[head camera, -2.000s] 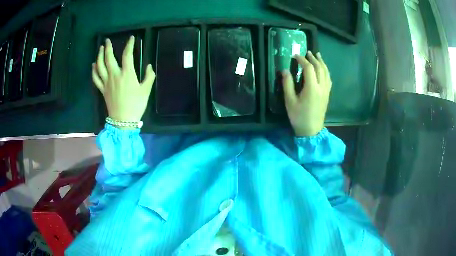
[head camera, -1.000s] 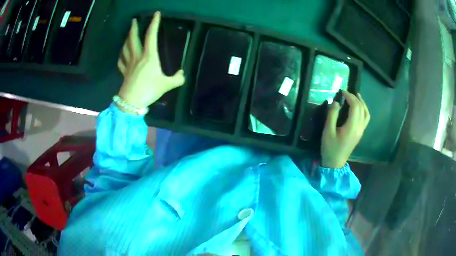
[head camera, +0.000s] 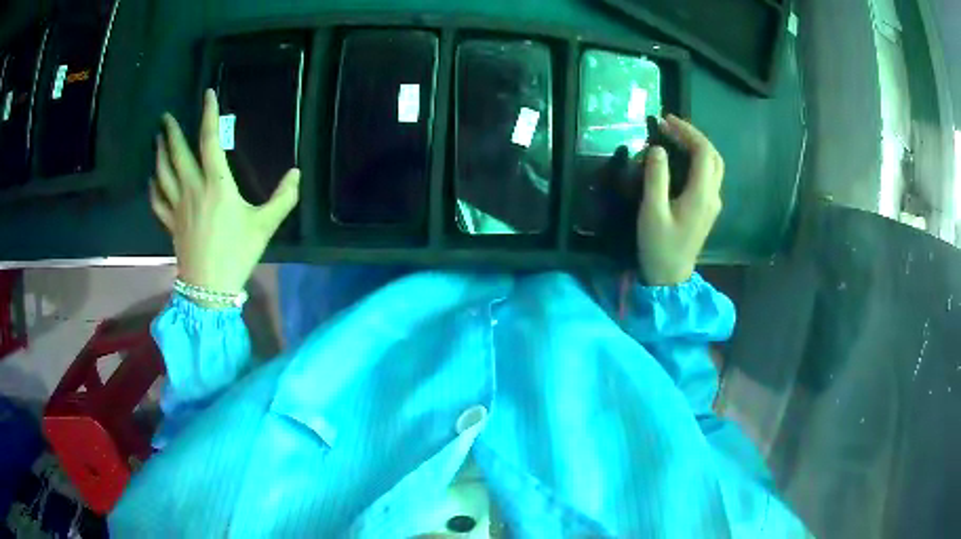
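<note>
A black four-slot tray (head camera: 443, 251) lies in front of me, with a dark phone in each pocket. The left-end phone (head camera: 263, 105), second phone (head camera: 381, 168), third phone (head camera: 495, 168) and right-end phone (head camera: 606, 100) each bear a small white label. The right-end phone shows a pale greenish glare on its upper part. My left hand (head camera: 216, 205) has its fingers spread at the tray's left end, fingertips by the left-end phone's label. My right hand (head camera: 683, 195) is curled at the right-end phone's right edge, thumb and forefinger near each other; whether it grips anything is unclear.
Another tray (head camera: 74, 187) with dark phones, some showing small orange lettering, lies at the left. A black tray (head camera: 727, 37) with bare pockets lies at the back right. A green mat (head camera: 753, 179) lies beneath. A red stool (head camera: 100, 421) stands lower left, and a dark grey panel (head camera: 875, 347) at right.
The view tilted and has come back level. My left hand has moved left relative to the tray, uncovering the left-end phone and its label. My right hand has shifted to the right-end phone's right edge.
</note>
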